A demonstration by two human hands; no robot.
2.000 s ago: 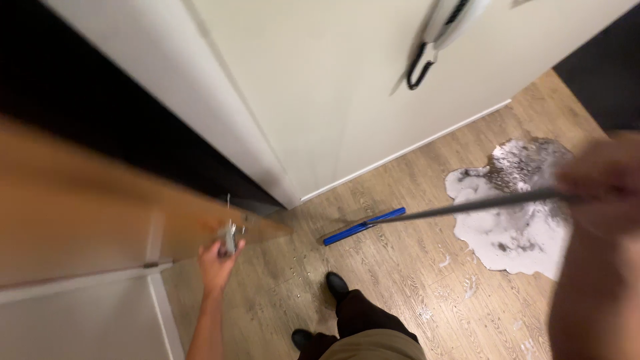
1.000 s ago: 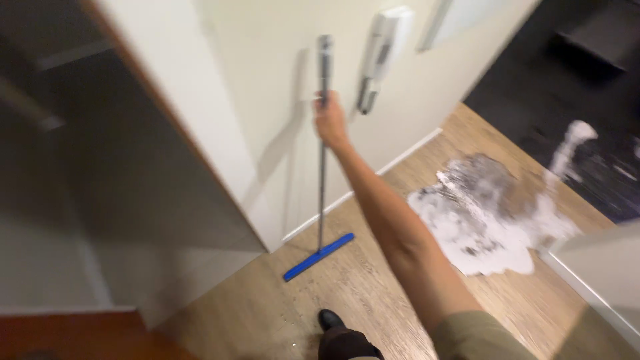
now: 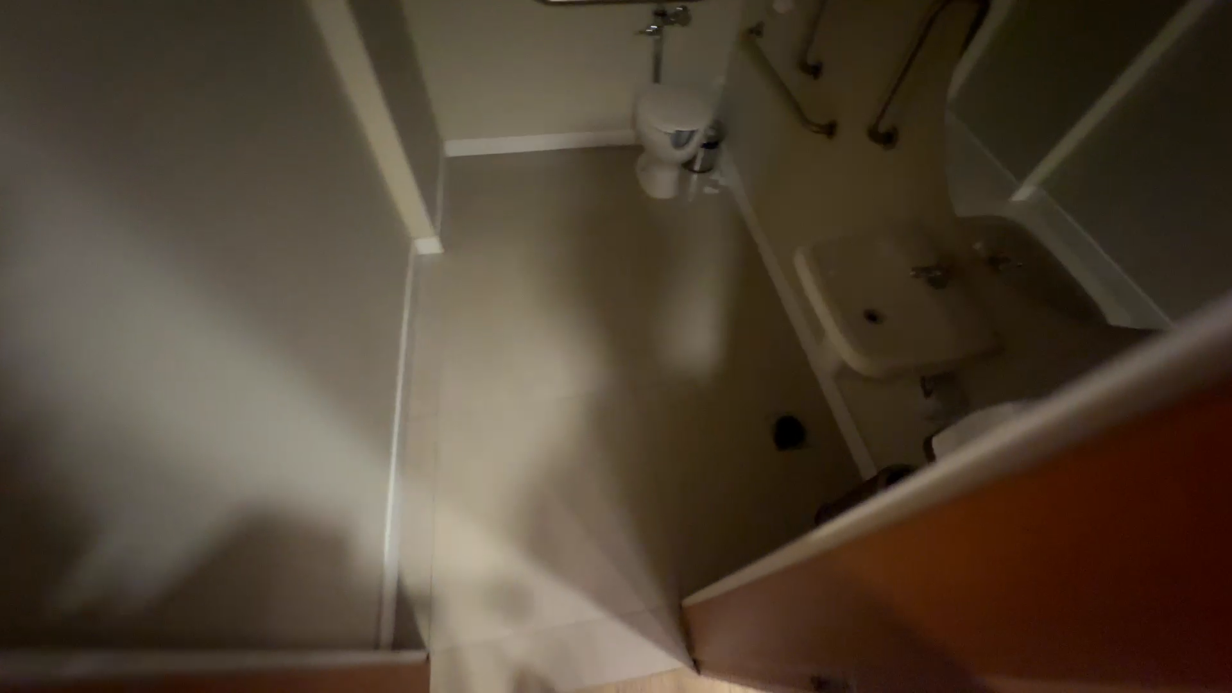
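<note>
Neither of my hands shows in the head view now, and what they hold cannot be seen. A dim bathroom lies ahead through a doorway. At its far end a white toilet (image 3: 669,130) stands by the wall, its lid down, with a small bin (image 3: 705,149) beside it. On the right wall hangs a white washbasin (image 3: 847,332) with a metal tap (image 3: 930,276). An orange-brown door (image 3: 972,549) stands at the lower right.
Metal grab rails (image 3: 791,91) run along the right wall above the basin. A mirror (image 3: 1068,154) reflects part of the room. A round dark floor drain (image 3: 789,432) lies near the right skirting board. A wall corner (image 3: 426,245) juts out at left.
The view has swung from the hallway to the bathroom. One second ago a hand held the handle of a blue-bladed floor squeegee against the hallway wall; hand and squeegee are now out of view.
</note>
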